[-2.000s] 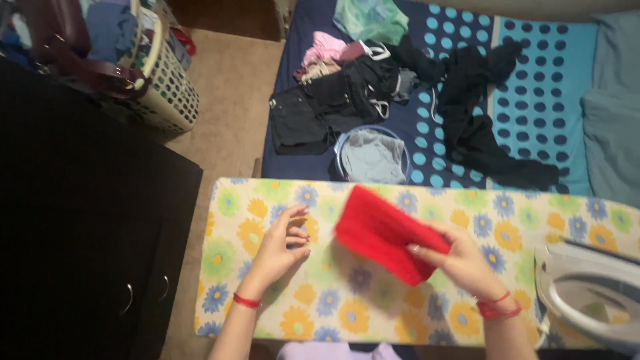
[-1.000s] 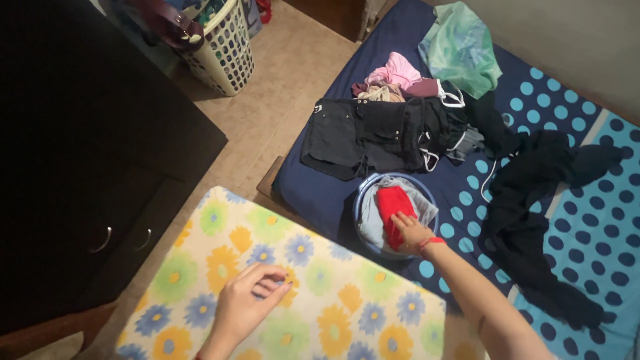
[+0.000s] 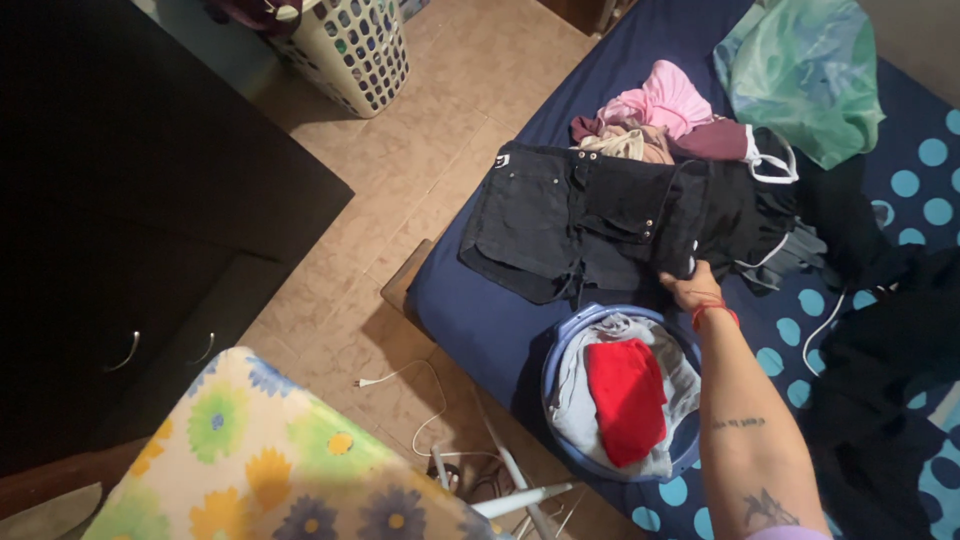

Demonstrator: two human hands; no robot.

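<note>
My right hand (image 3: pixel 694 286) reaches over the bed and grips the lower edge of a black garment (image 3: pixel 686 217) with white trim, its fingertips partly hidden by the cloth. Black denim shorts (image 3: pixel 529 217) lie flat to the left of it. Just below the hand, a folded red cloth (image 3: pixel 626 401) rests on light grey-blue fabric (image 3: pixel 574 397) in a round blue plastic basin (image 3: pixel 553 352). Behind the black clothes are a pink garment (image 3: pixel 660 101) and maroon and beige ones. My left hand is out of view.
A flower-patterned ironing board (image 3: pixel 300 465) stands at the lower left, with a white plug and cord (image 3: pixel 367 382) on the tiled floor. A dark cabinet (image 3: pixel 150 187) is at left, a laundry basket (image 3: pixel 352 56) behind. A green plastic bag (image 3: pixel 817 90) and dark clothing (image 3: pixel 885 360) lie on the bed.
The red cloth was in my right hand over the ironing board and is now in the basin. My right hand has let it go and moved to the black garment. My left hand has left the view.
</note>
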